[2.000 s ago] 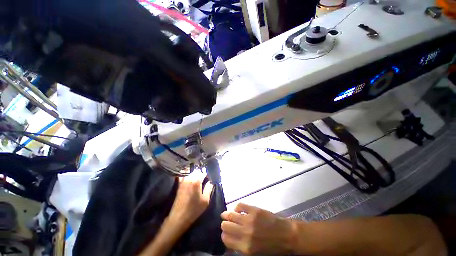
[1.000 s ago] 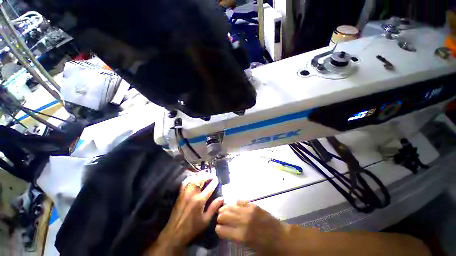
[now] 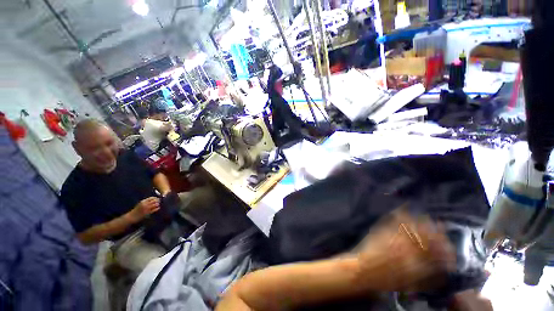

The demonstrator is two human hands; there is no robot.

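Note:
The black fabric piece (image 3: 364,182) lies spread in front of me, left of the sewing machine's needle end (image 3: 521,197), which shows cut off at the right edge. My left hand (image 3: 408,252) is blurred and lies over the fabric's right part, close to the needle area; whether its fingers grip the cloth is unclear. A bit of skin at the bottom edge (image 3: 472,302) looks like my right hand, mostly cut off. The needle area is glaring bright. Pale fabric (image 3: 319,159) shows behind the black piece.
A seated person (image 3: 112,188) in a dark top handles dark cloth at the left. Another sewing machine (image 3: 246,143) stands beyond the table. Grey-blue fabric (image 3: 173,273) is heaped at lower left. Paper-like white stacks (image 3: 358,97) lie behind. A dark block hangs at upper right.
The view has swung left and up, bringing the seated person and workshop into view. The machine has shifted to the right edge, and my right hand is now mostly out of the picture.

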